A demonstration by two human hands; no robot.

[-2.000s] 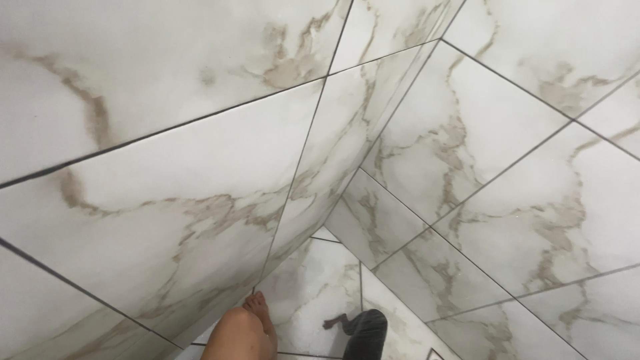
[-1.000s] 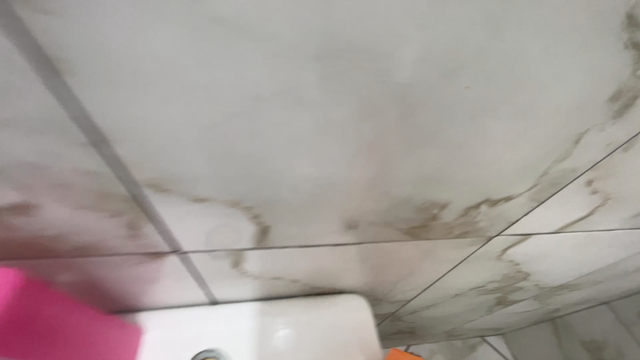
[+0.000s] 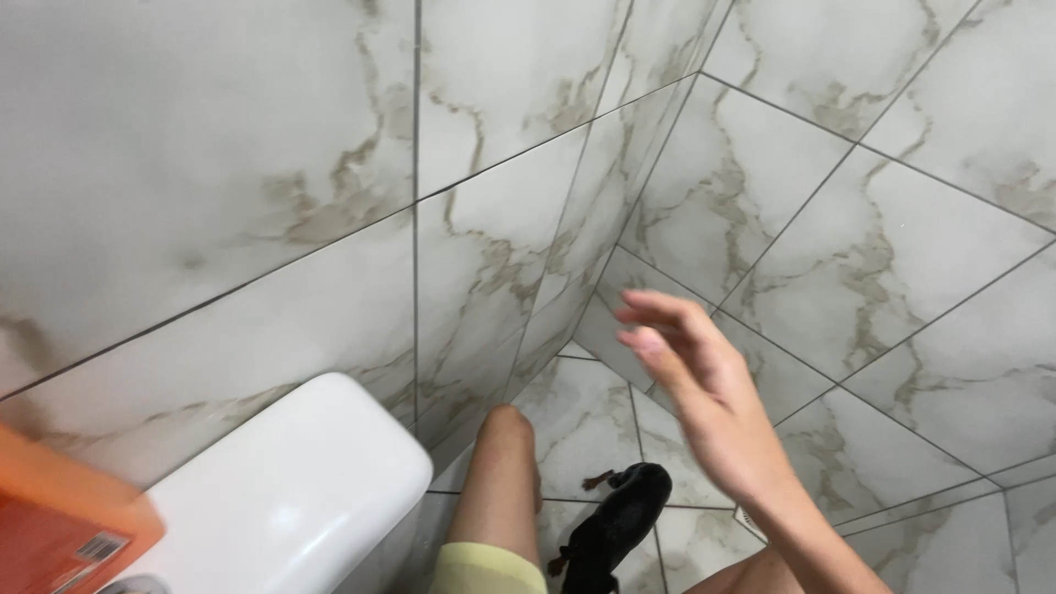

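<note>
At right of centre my right hand (image 3: 701,379) is raised over the tiled floor, fingers slightly curled and apart from the thumb, with nothing in it. My left hand is not in the view. An orange plastic container (image 3: 66,511) with a label, blurred, stands or is held at the lower left, over the white ceramic toilet tank lid (image 3: 297,487); what supports it cannot be told. A round metal flush button (image 3: 136,586) shows partly at the bottom edge.
A black dog with brown paws (image 3: 619,520) is on the marble-look floor (image 3: 577,412), beside my bare leg (image 3: 499,470). Tiled walls (image 3: 792,206) meet in the corner ahead. A floor drain (image 3: 747,521) lies partly behind my right wrist.
My right hand has come into view. The pink object at the left a second ago is out of view, and an orange container now shows at the lower left. The view has swung markedly.
</note>
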